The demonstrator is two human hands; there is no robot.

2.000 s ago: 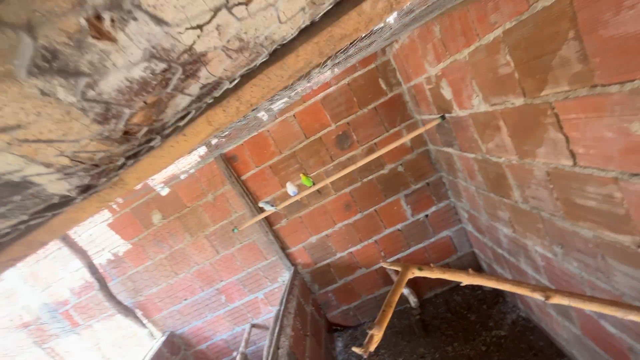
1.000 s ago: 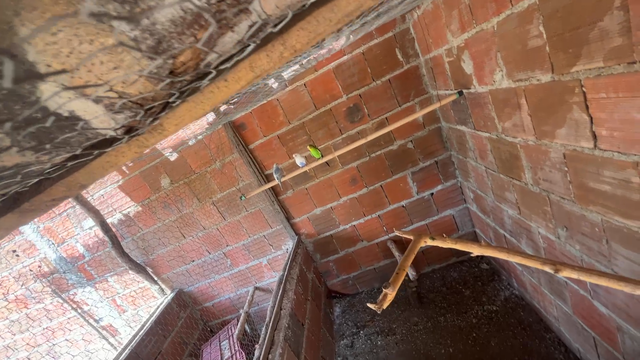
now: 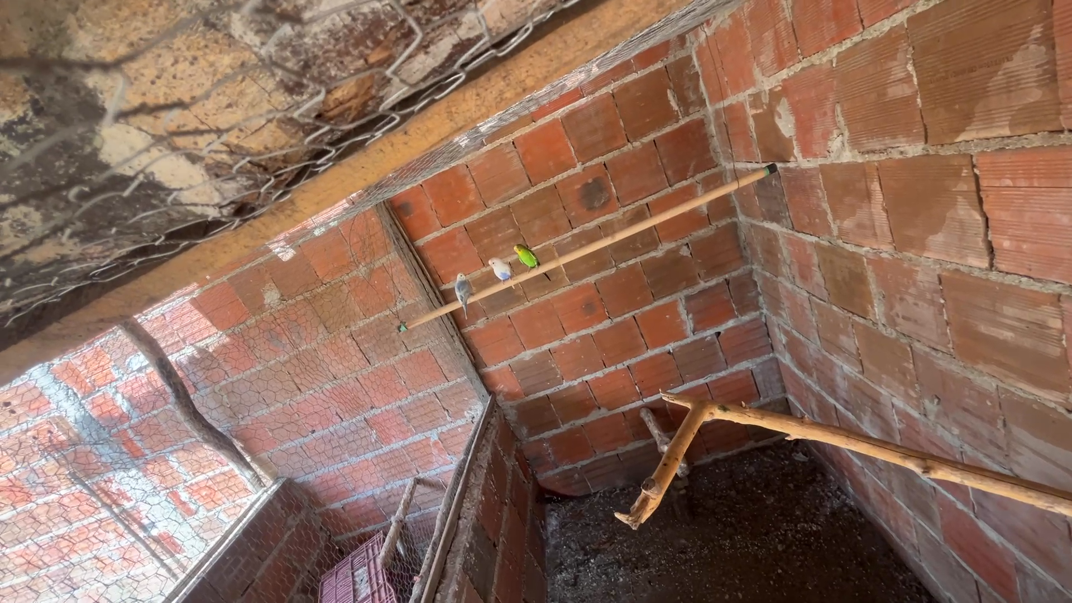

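Neither my left hand nor my right hand shows in the head view. Three small parrots perch on a straight wooden pole that slants up to the right across the brick enclosure. The green one with an orange head is rightmost, a white and blue one sits beside it, and a grey-blue one is leftmost. Below them, at the right, a forked bare branch reaches in from the right edge over the dark floor.
A wooden beam with hexagonal wire mesh crosses close at the upper left. Brick walls enclose the space. A low brick partition divides off a mesh-screened section at the left, where a pink plastic crate stands. Dark litter covers the floor.
The leftmost bird looks more upright on the pole than two seconds ago. The view has shifted slightly, and the pink crate has come into sight at the bottom.
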